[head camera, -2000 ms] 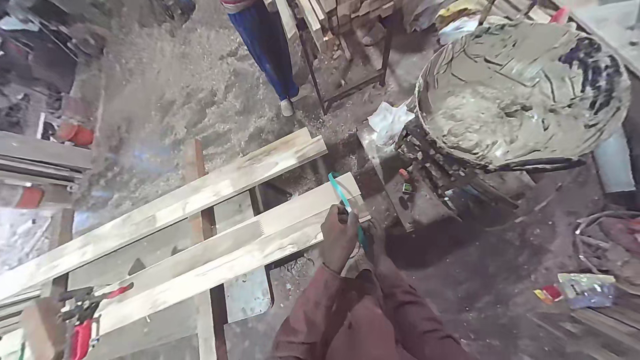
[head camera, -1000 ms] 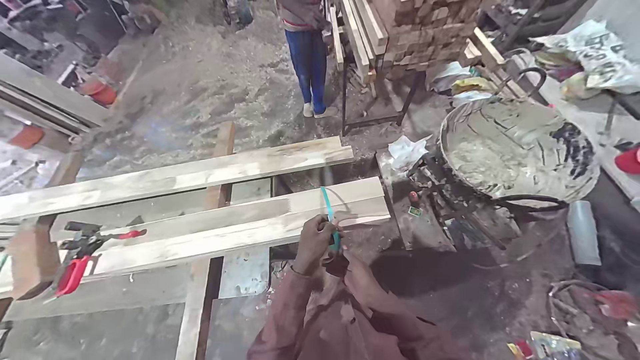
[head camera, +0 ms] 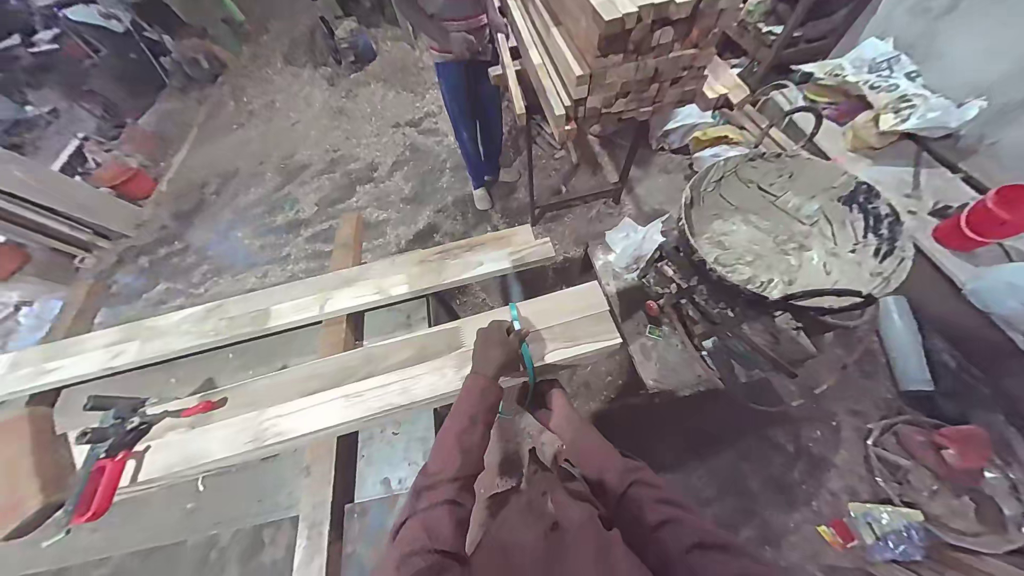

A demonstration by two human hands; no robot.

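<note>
A green plastic strap (head camera: 526, 352) loops around the right end of a pair of pale boards (head camera: 560, 320) lying side by side. My left hand (head camera: 496, 350) rests on the boards with its fingers closed at the strap. Lower and to the right, my right hand (head camera: 546, 398) is at the strap by the boards' near edge; its fingers are partly hidden in shadow. A strapping tool with red handles (head camera: 104, 484) lies on the left part of the boards. Another pale board bundle (head camera: 400, 276) lies behind, separate from the strapped pair.
Crossbeams (head camera: 346, 240) support the boards. A wide basin of grey-brown material (head camera: 792, 232) stands at right, beside a cluttered low bench (head camera: 668, 352). Beyond, a person in blue trousers (head camera: 472, 120) stands by stacked timber (head camera: 640, 72). A red container (head camera: 980, 218) is at far right.
The strap, upright and loose above the boards' end two seconds ago, now lies around them. Both hands have stayed close to it. The view has shifted.
</note>
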